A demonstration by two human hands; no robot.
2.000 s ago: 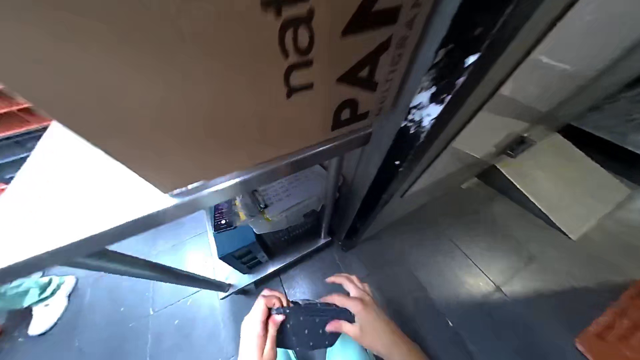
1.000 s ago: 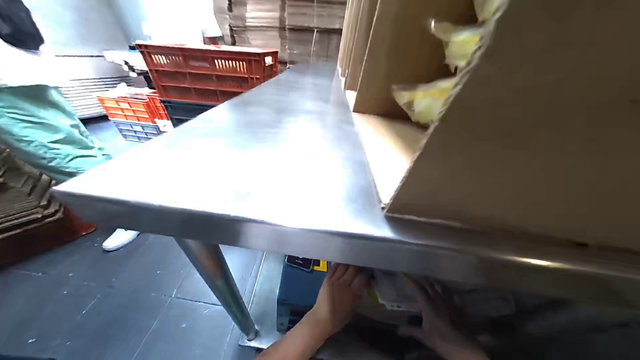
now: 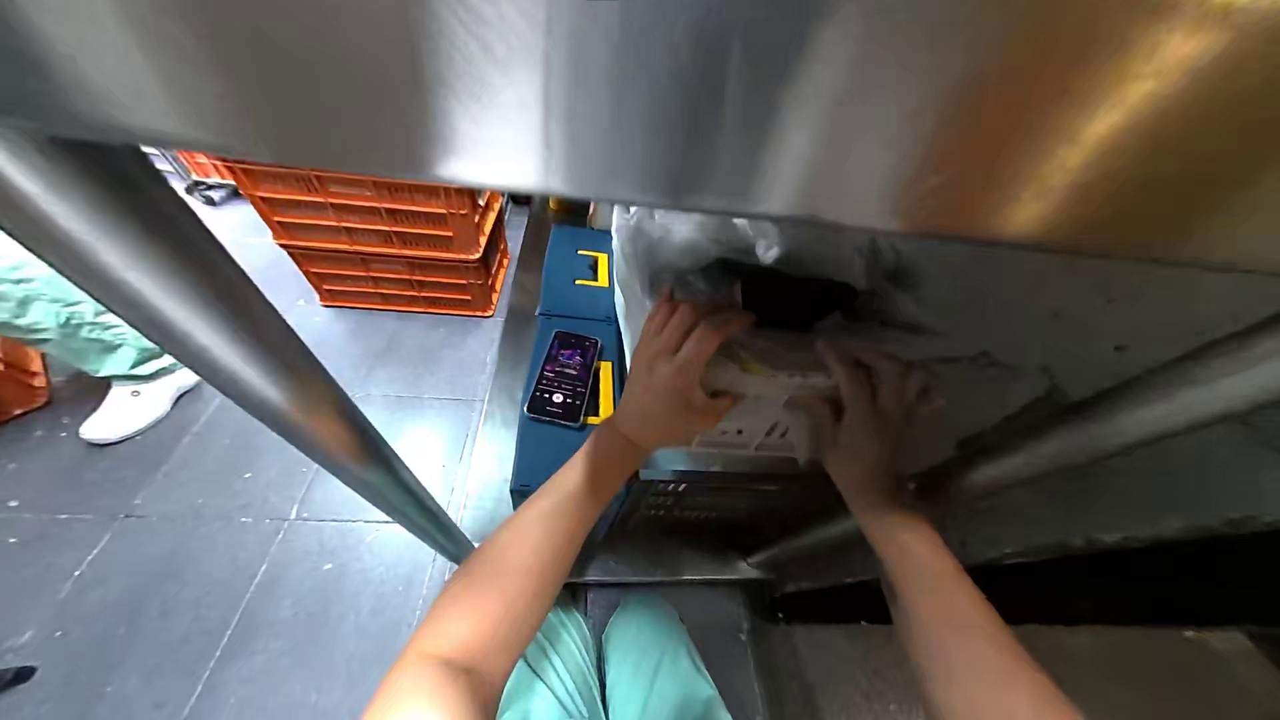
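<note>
Under a stainless steel table (image 3: 600,110), both my hands reach to a crate lined with clear plastic (image 3: 700,235). My left hand (image 3: 675,375) rests with curled fingers at the left end of a pale, plastic-wrapped item (image 3: 765,380). At its right end is my right hand (image 3: 865,410), fingers bent and partly in shadow. Whether either hand grips the item is unclear. A dark opening or dark thing (image 3: 795,300) shows just beyond them. Left of my left hand, a smartphone (image 3: 563,378) with a lit screen lies on a blue box with a yellow latch (image 3: 604,392).
A slanting steel table leg (image 3: 270,340) stands left of my arms, another steel tube (image 3: 1130,400) at right. Orange plastic crates (image 3: 390,235) are stacked on the tiled floor beyond. A person's white shoe (image 3: 138,405) and green trousers show at far left.
Two seconds ago my hands held a small black object above the floor; it is not seen in them now. They have moved in under the table. The view has shifted greatly.
</note>
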